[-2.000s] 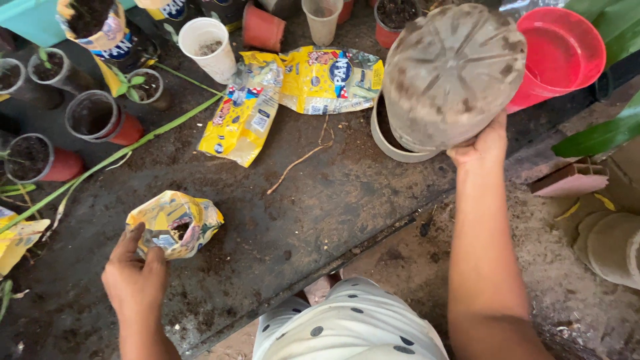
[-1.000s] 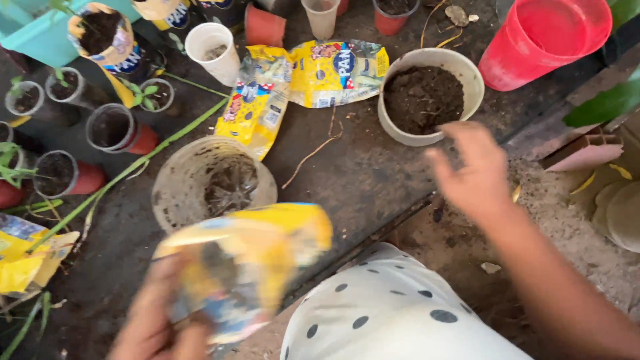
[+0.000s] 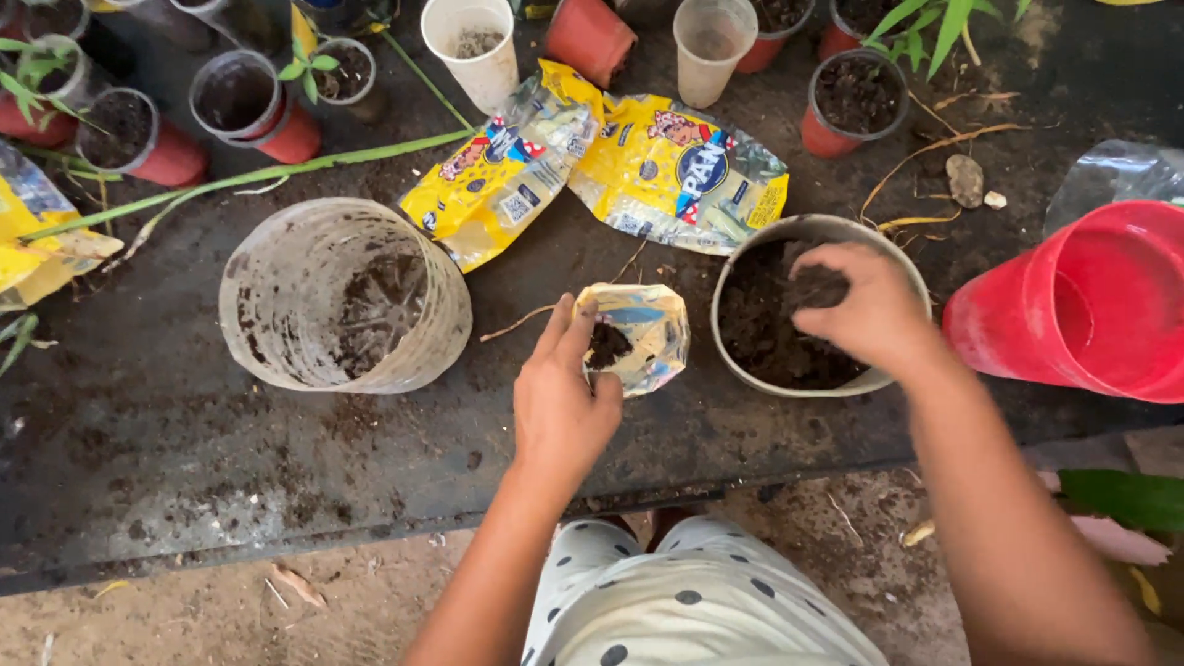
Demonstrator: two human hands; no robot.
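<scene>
My left hand [image 3: 566, 393] grips the near left rim of an upright, opened plastic food bag [image 3: 661, 335], which holds some dark soil at its bottom. To the right, my right hand [image 3: 856, 310] pinches a clump of dark soil [image 3: 819, 287] over a round bowl [image 3: 821, 392] of soil. A cut clear plastic container [image 3: 439, 310], soiled inside and with only a little soil at its base, lies left of the bag. Two flattened yellow P.A.N. bags [image 3: 638, 171] lie behind, one touching the bowl's rim or close to it.
A red plastic tumbler [image 3: 1008, 305] leans at the right. Along the back stand a white cup [image 3: 490, 74], a clear cup [image 3: 708, 79] and several seedling pots [image 3: 176, 153]. A long green leaf [image 3: 305, 169] crosses the back left. The table's front edge [image 3: 370, 529] runs before my legs.
My left hand has brought the bag down onto the table between container and bowl. My right hand has gone into the bowl and taken soil. The upturned container first stood over the bowl, then at the left.
</scene>
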